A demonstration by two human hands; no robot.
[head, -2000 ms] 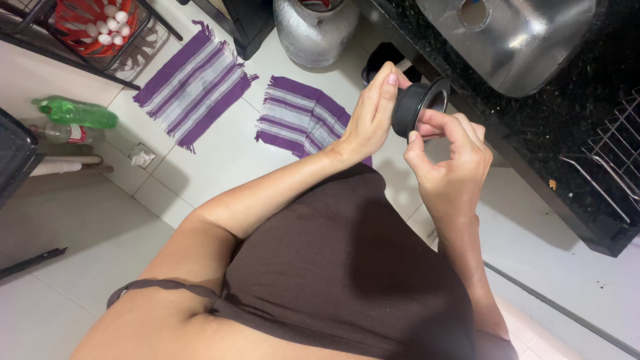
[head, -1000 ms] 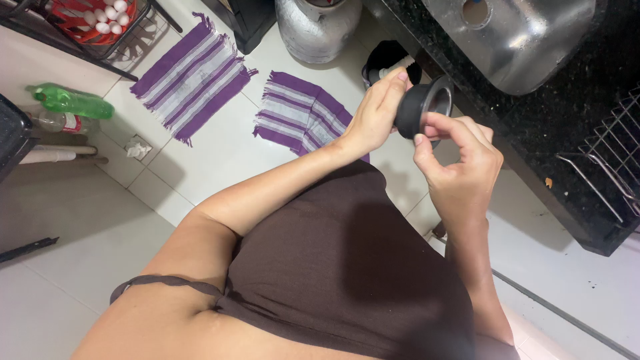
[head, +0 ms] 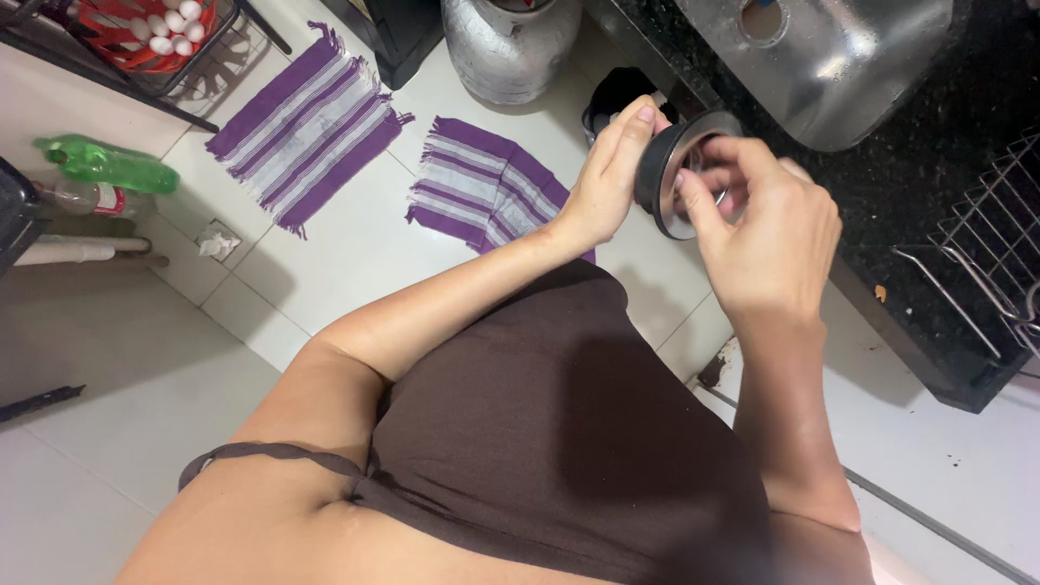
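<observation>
A round black sink drain fitting (head: 656, 171) with a shiny metal rim is held up beside the counter edge. My left hand (head: 611, 175) grips its outer side, palm and fingers against the black body. My right hand (head: 768, 215) has its thumb and fingers inside the rim, around a small metal part that is partly hidden and blurred. Beyond the hands lies the stainless steel sink (head: 853, 81) with its round drain hole (head: 764, 23).
Dark stone counter (head: 886, 191) with a wire dish rack (head: 987, 236) on the right. Two purple striped mats (head: 313, 130), a metal pot (head: 512, 49) and a green plastic bottle (head: 110, 162) are farther left. A basket of eggs (head: 134, 49) stands at the upper left.
My right hand's fingers have moved deeper into the rim of the fitting, which now faces more toward the right hand. My left hand keeps its hold.
</observation>
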